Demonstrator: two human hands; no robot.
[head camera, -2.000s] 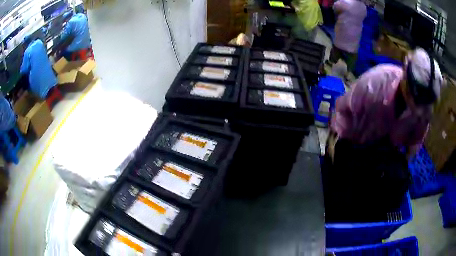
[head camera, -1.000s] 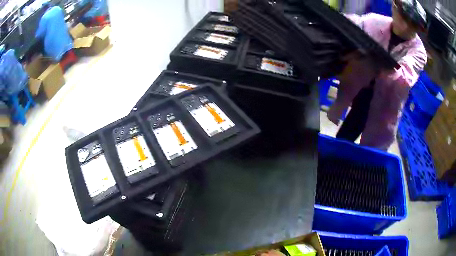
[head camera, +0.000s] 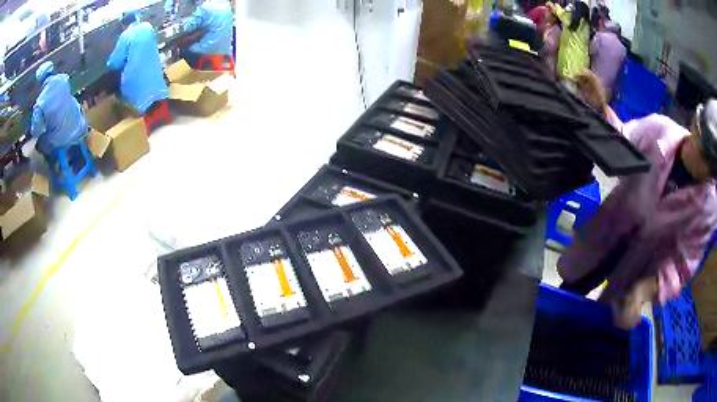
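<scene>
A black tray (head camera: 314, 284) lies askew on top of the nearest tray stack. It holds several flat dark units with white labels and orange stripes; one unit (head camera: 340, 265) sits near its middle. The leftmost unit's stripe is thin and yellow. Another filled tray (head camera: 338, 188) shows partly beneath it. Behind, filled trays (head camera: 397, 129) top further stacks. Several empty black trays (head camera: 534, 86) lie askew and tilted on the stack at the back right. Neither of my hands is in view.
The dark bench top (head camera: 440, 357) is in front. A blue tote (head camera: 646, 353) holding dark trays or parts stands at its right. A person in pink (head camera: 648, 212) leans beside it. A white wrapped block is left. Open cartons (head camera: 118, 141) and workers in blue are further left.
Since two seconds ago, a filled tray has come to lie askew on the near stack. Empty trays now rest on the back right stack. The pink-clothed person's hand is lowered at the tote.
</scene>
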